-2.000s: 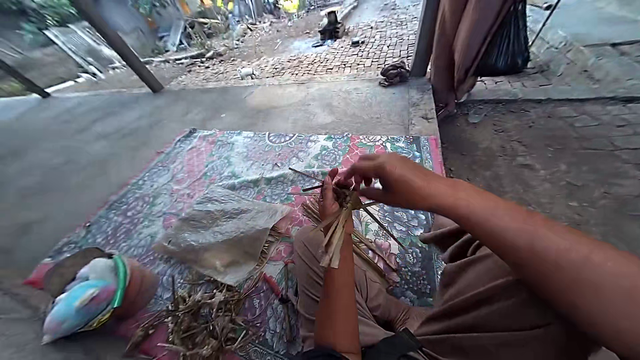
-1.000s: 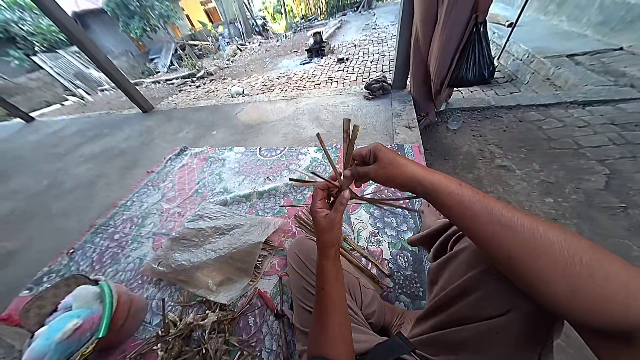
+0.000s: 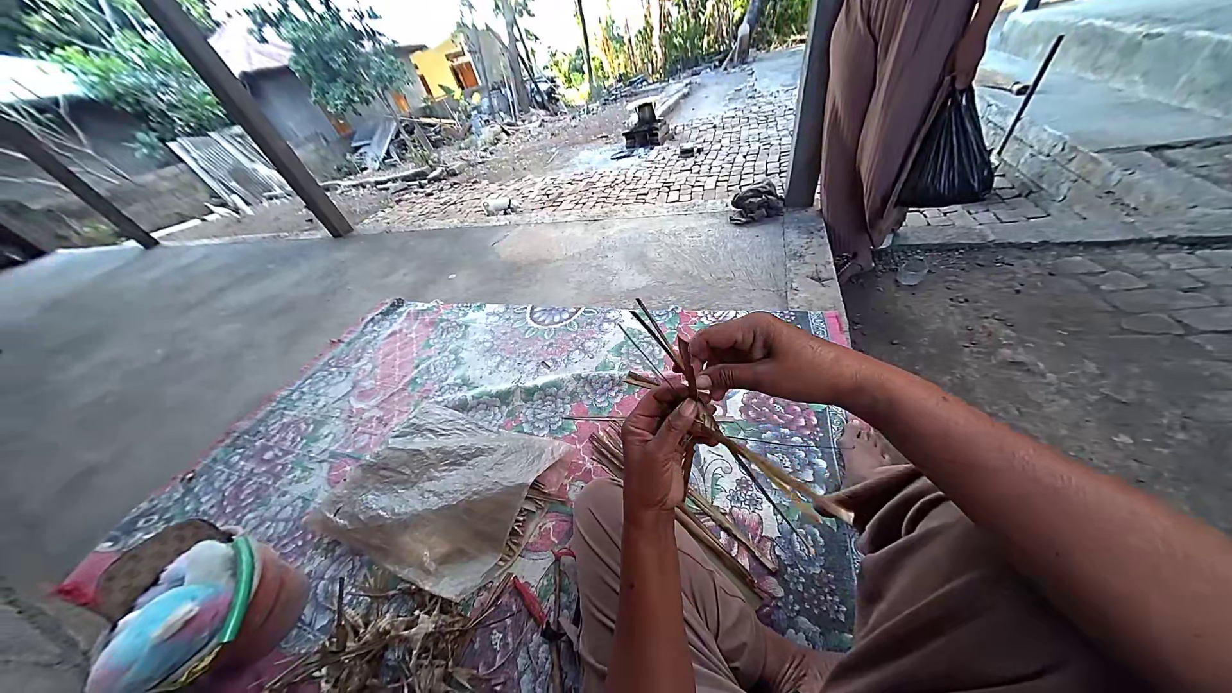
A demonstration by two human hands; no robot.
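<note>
My left hand (image 3: 659, 438) pinches a small bundle of crossed dry plant strips (image 3: 695, 409) from below, above my bent knee. At the top of the crossing, my right hand (image 3: 746, 361) grips an upright brown strip between thumb and fingers. Strip ends stick out on several sides, the longer ones toward the lower right. Below my hands, more long strips (image 3: 722, 549) lie on the floral mat (image 3: 568, 327) beside my leg. The strips' exact crossing is partly hidden by my fingers.
A plastic sheet (image 3: 433, 491) lies left of my knee, near dry scraps (image 3: 404, 635) and a red-handled tool (image 3: 529, 602). A container with colourful cloth (image 3: 164, 616) stands lower left. Beyond the mat, a person (image 3: 876, 115) holds a black plastic bag (image 3: 951, 154) beside a post (image 3: 808, 106).
Strips that pointed up above my hands one second ago now hang toward the lower right. Both hands stay close together at the bundle. The view has tilted up since two seconds ago.
</note>
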